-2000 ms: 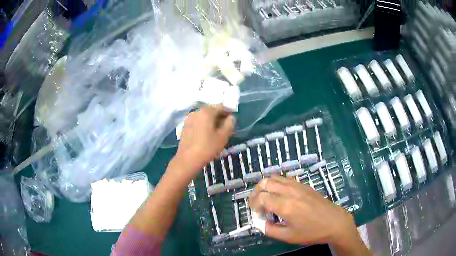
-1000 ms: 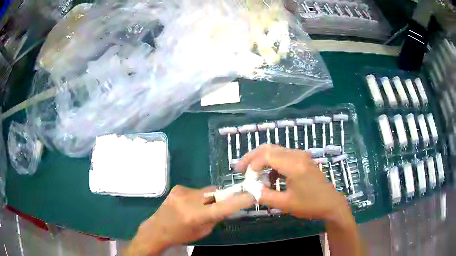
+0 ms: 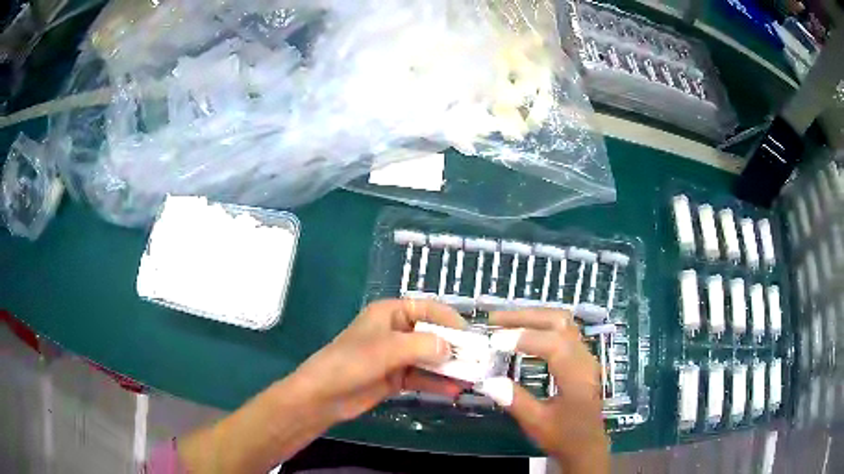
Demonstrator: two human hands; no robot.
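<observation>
My left hand point(image 3: 370, 356) and my right hand point(image 3: 560, 370) meet above the front of the parts blister tray point(image 3: 378, 268). My left hand grips a white block-shaped housing point(image 3: 453, 355). The fingers of my right hand are at its right end, with white coverings on the fingertips. A shiny part shows between the hands, but its shape is blurred. The clear tray holds rows of shafted parts with grey-white heads. The hands hide part of its front rows.
A clear tub point(image 3: 217, 264) heaped with white pieces stands left. A large poly bag point(image 3: 278, 111) lies behind. A finished-unit tray point(image 3: 731, 347) is at right, a black block point(image 3: 771, 162) at back right, a spare parts tray point(image 3: 648, 69) behind. A small clear bag point(image 3: 32, 185) is far left.
My left hand has gone from the bag's open end to the parts tray, meeting my right hand. The white housing now shows more fully between them. The camera view has also shifted and turned.
</observation>
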